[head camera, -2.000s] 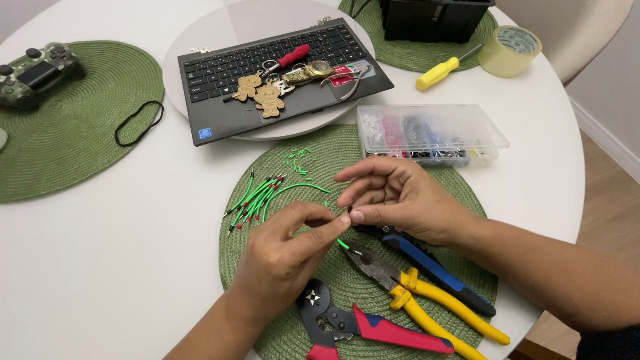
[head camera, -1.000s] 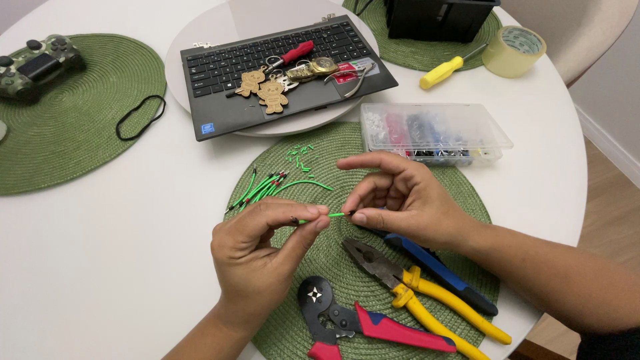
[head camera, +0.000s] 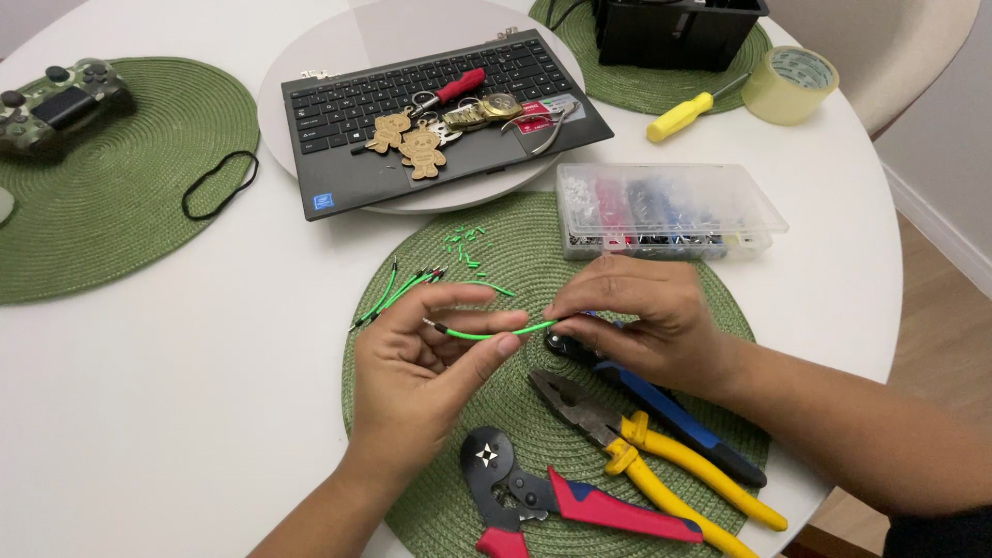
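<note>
A short green wire (head camera: 473, 336) with a black ferrule on its left end spans my two hands. My left hand (head camera: 426, 372) pinches its middle between thumb and fingers. At its right end, the fingertips of my right hand (head camera: 643, 318) close on it and hide that end. Green wires with black and red ferrules (head camera: 403, 291) lie behind my left hand, near green insulation scraps (head camera: 465, 248). Below my hands are a crimping tool with red handles (head camera: 496, 473), combination pliers with yellow handles (head camera: 597, 418) and a blue-and-black handled tool (head camera: 674, 418).
A clear compartment box (head camera: 674, 209) of ferrules stands behind my right hand. Farther back are a laptop keyboard base (head camera: 333, 167) with keychains and a watch, a yellow screwdriver (head camera: 682, 116), a tape roll (head camera: 790, 85) and a black bin (head camera: 674, 39). A game controller (head camera: 62, 108) lies at left.
The green wire, mostly covered by my fingers before, now shows between my hands with its black ferrule end visible. My left hand's fingers have spread and turned more upward.
</note>
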